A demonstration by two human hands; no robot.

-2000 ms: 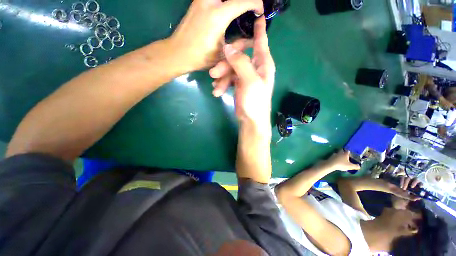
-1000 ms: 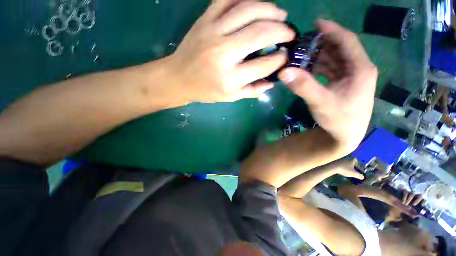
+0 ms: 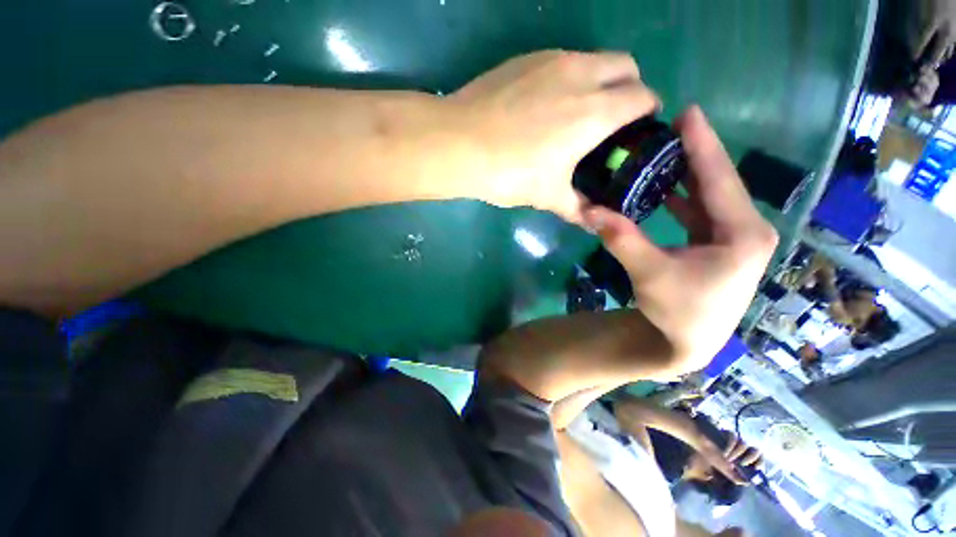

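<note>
My left hand (image 3: 556,131) comes in from the left and is closed around a black cylindrical housing (image 3: 599,173). A bright green part (image 3: 618,158) shows inside its dark opening. A round black end cap (image 3: 655,180) with a ringed, shiny face is at the housing's right end. My right hand (image 3: 697,262) holds this cap between thumb and fingers. The cap looks tilted against the housing; whether it is seated I cannot tell. Another black housing and a round part (image 3: 585,292) lie behind my right wrist, partly hidden.
A silver ring (image 3: 172,21) lies at the upper left of the green bench (image 3: 419,304), with tiny silver pieces (image 3: 411,248) nearer me. A black cylinder (image 3: 770,178) stands or lies to the right. Blue boxes (image 3: 847,205) and another person's arms (image 3: 671,420) are at the right.
The view has shifted, so most silver rings have left the picture. Both hands have turned the held unit; its green inside and the cap's round face now show more clearly.
</note>
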